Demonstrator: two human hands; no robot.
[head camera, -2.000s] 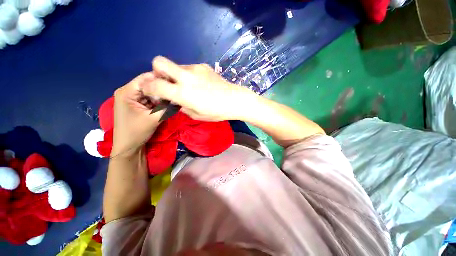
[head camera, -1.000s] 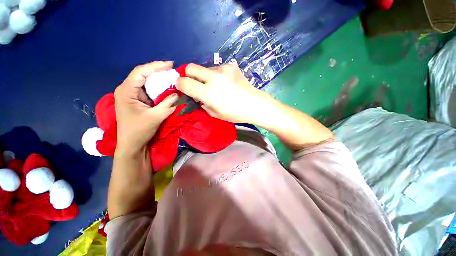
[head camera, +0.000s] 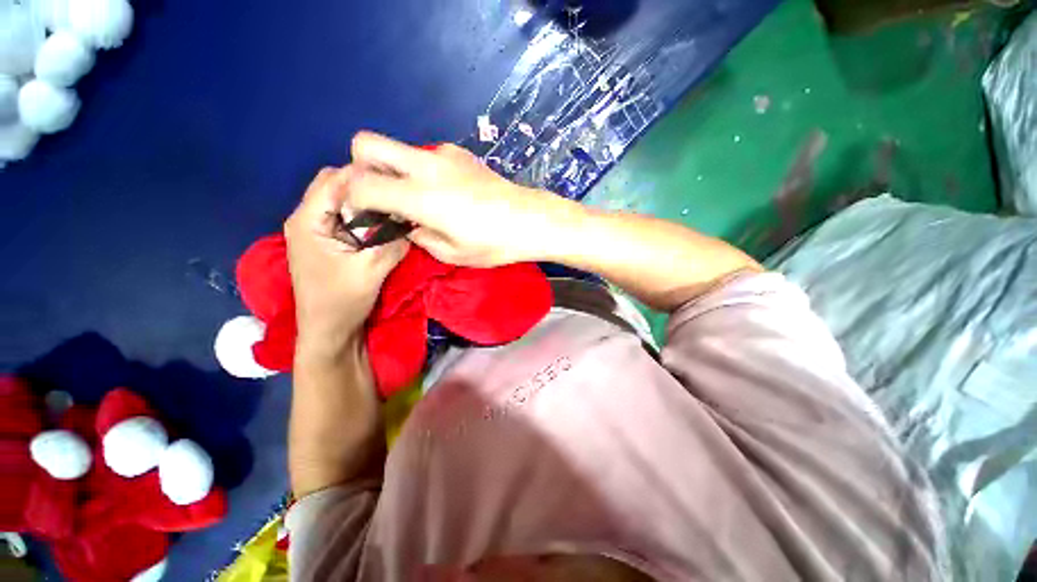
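My left hand (head camera: 330, 256) is closed around the red plush piece (head camera: 489, 304) above the blue table's edge and my lap. One white pompom (head camera: 242, 347) shows on the piece's left side. My right hand (head camera: 449, 205) is over my left fingertips, its fingers bent and touching or close to them. A dark, narrow, pointed tool (head camera: 382, 232), like thread snips, shows under my right fingers, between the hands. The spot under the fingertips is hidden, and no needle or thread can be made out there.
Red pieces with white pompoms (head camera: 114, 489) lie at lower left on the blue table (head camera: 205, 125). Loose pompoms (head camera: 51, 80) are heaped at top left. Shiny tape with thread scraps (head camera: 569, 102) is on the table edge. A yellow bag (head camera: 256, 557) and pale sacks (head camera: 910, 318) flank my body.
One second ago my hands were apart around a white pompom at the piece's top. Now they are together and cover that spot. The view has shifted slightly, moving the table items rightward and down.
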